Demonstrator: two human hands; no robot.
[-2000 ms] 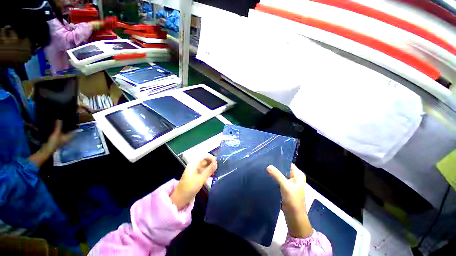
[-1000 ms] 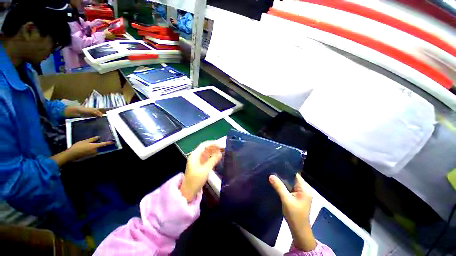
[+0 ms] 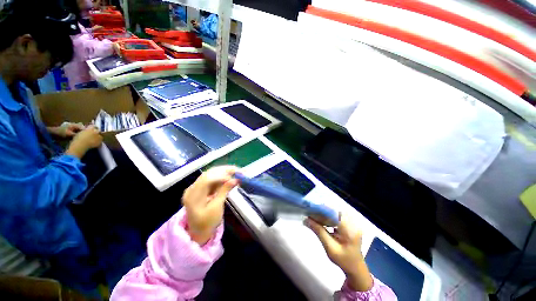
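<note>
A tablet is held nearly edge-on and blurred above the near foam tray. My left hand grips its left end between thumb and fingers. My right hand grips its right end. Beneath it the near tray holds a dark tablet at its far end and a dark blue tablet at its near end. Whether film is on the held tablet cannot be told.
A second foam tray with three tablets lies ahead to the left. A worker in blue sits left by a cardboard box. White sheets hang from the shelf. Red holders stand at far left.
The held tablet has tipped from showing its broad face to nearly edge-on, uncovering the tray beneath. My left hand has moved slightly left. The neighbouring worker's hands have moved up near the box.
</note>
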